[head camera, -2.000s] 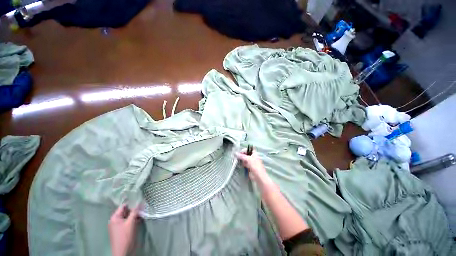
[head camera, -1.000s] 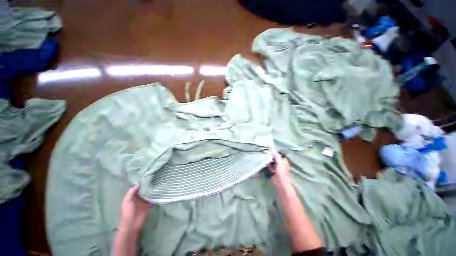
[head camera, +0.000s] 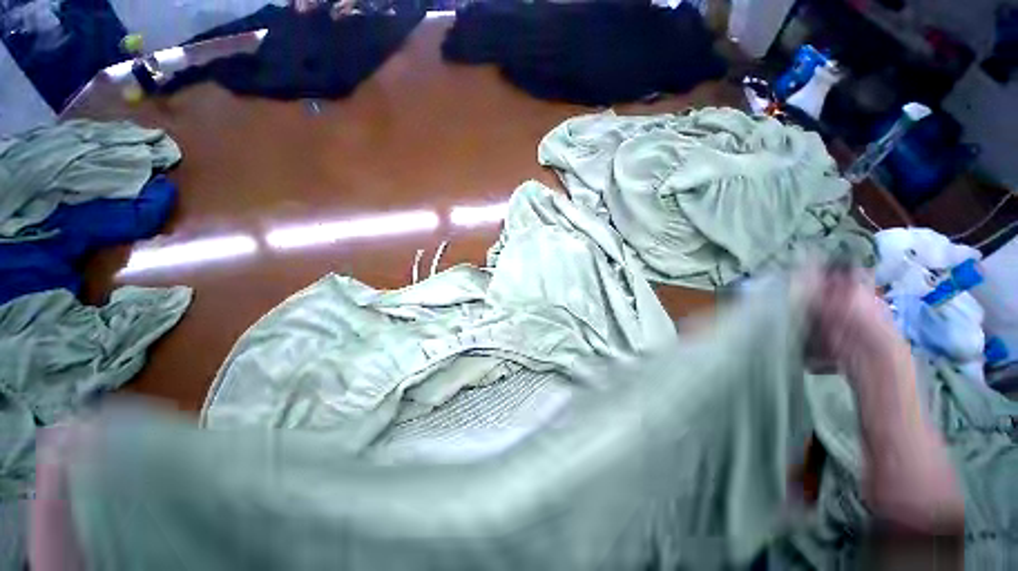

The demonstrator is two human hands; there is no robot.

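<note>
The sage-green dress lies before me, its near part lifted and stretched between my hands, blurred by motion. My right hand grips its raised edge at the right, blurred. My left hand is at the cloth's left end near the left edge of the picture, very blurred; its fingers are hard to make out. The paler ribbed smocked panel shows behind the lifted cloth, partly covered. Two thin neckline drawstrings lie beyond it on the table.
Green dress piles lie at the back right, left and far right. Blue cloth is under the left pile. A white and light-blue bundle is at right. Black garments lie across the brown table, with a person's hand beyond.
My hands have left the smocked opening and moved wide apart, the right one up and rightward, the left one to the left. The dress's near part is now raised between them. The view has tilted up.
</note>
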